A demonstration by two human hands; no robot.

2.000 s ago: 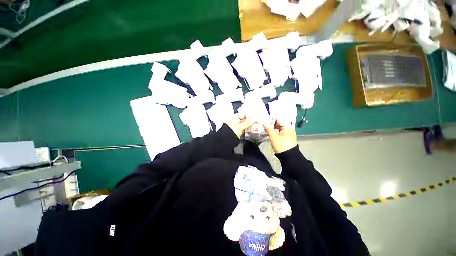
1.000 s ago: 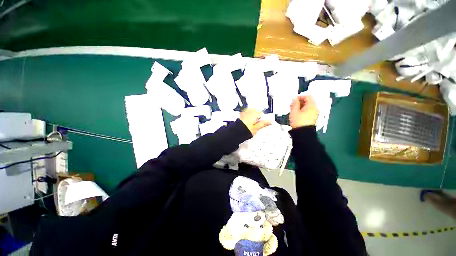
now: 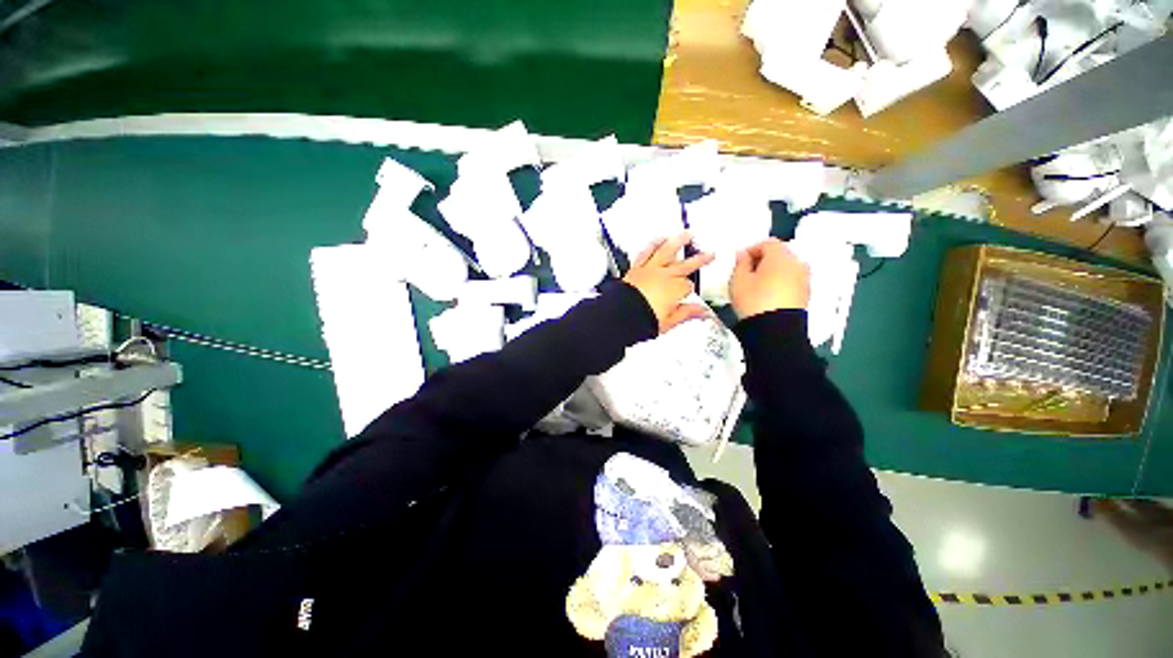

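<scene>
White security camera units stand in close rows on the green bench. My left hand lies with fingers spread at a unit in the middle, its thumb near the top of the label sheet. Whether it grips the sheet is unclear. The label sheet, white with a fine printed grid, is tilted in front of my chest. My right hand is just right of my left, fingers bent together over a unit in the back row. Any sticker at its fingertips is too small to tell.
A shallow brown carton holds a clear ribbed tray at the right. A long flat white piece lies left of the units. A label roll is in a small box lower left. White units are heaped on brown cardboard; a grey bar crosses upper right.
Both hands have moved from the sheet at my chest to the units. Over the last second my left fingers have spread toward my right hand, which has moved slightly left. The view has shifted.
</scene>
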